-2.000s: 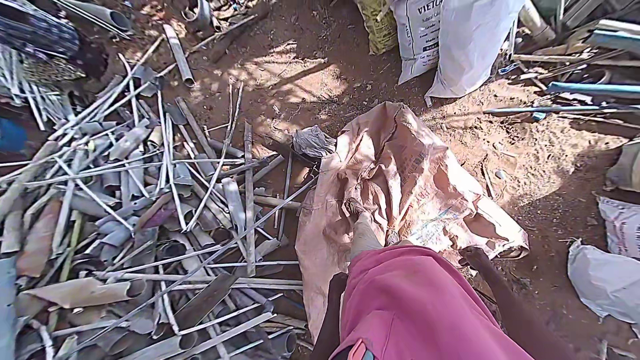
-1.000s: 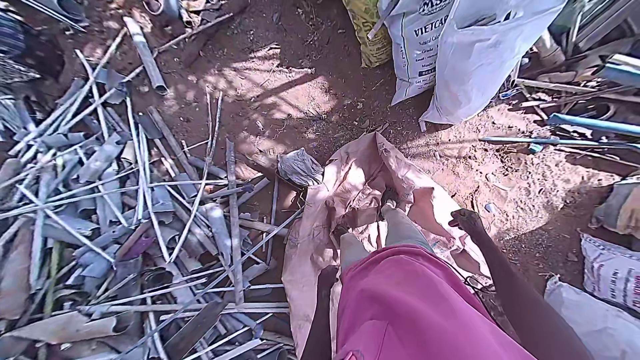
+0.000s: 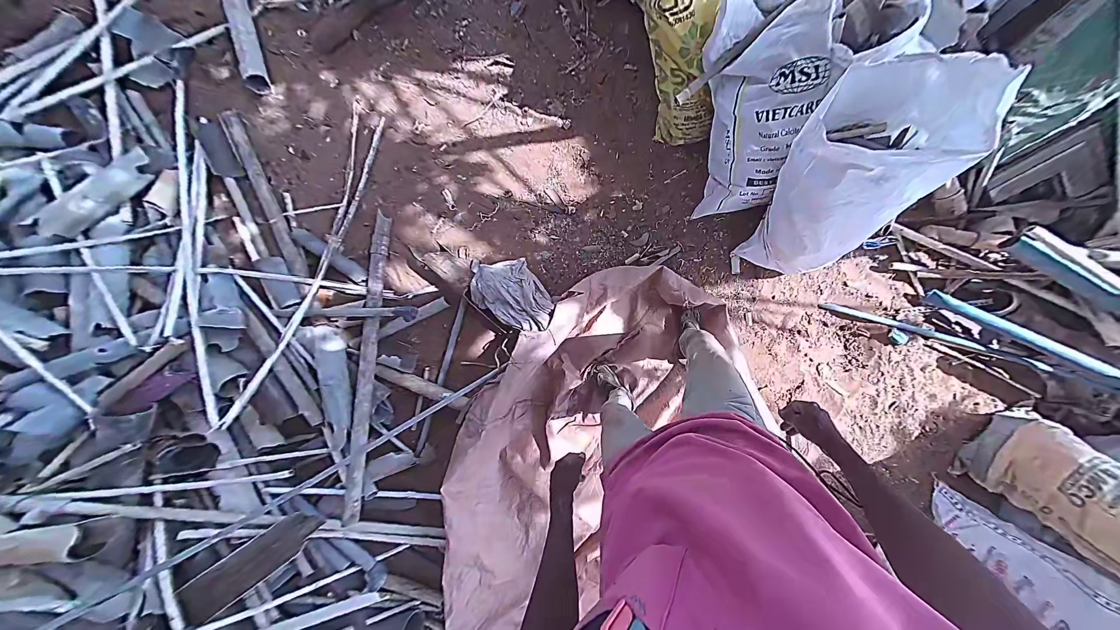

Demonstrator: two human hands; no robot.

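Beneath my feet lies a large pinkish woven sack (image 3: 499,446), spread and creased on the dirt. My left hand (image 3: 567,472) hangs over the sack, fingers curled; whether it grips anything is unclear. My right hand (image 3: 807,420) is out to the right of my leg, just past the sack's edge. A thin dark cord (image 3: 836,486) runs close below it, and I cannot tell if the hand holds it. A crumpled grey plastic bag (image 3: 512,295) touches the sack's upper left edge.
Broken pipe pieces and thin strips (image 3: 201,350) are heaped at left. Filled white sacks (image 3: 875,166) and a yellow sack (image 3: 681,70) stand at the top. Blue pipes (image 3: 1006,328) lie at right, above a tan sack (image 3: 1041,472) and another white sack (image 3: 1006,542).
My feet now stand farther apart on the pinkish sack. Its right part, spread wide two seconds ago, no longer reaches out there. The view has shifted.
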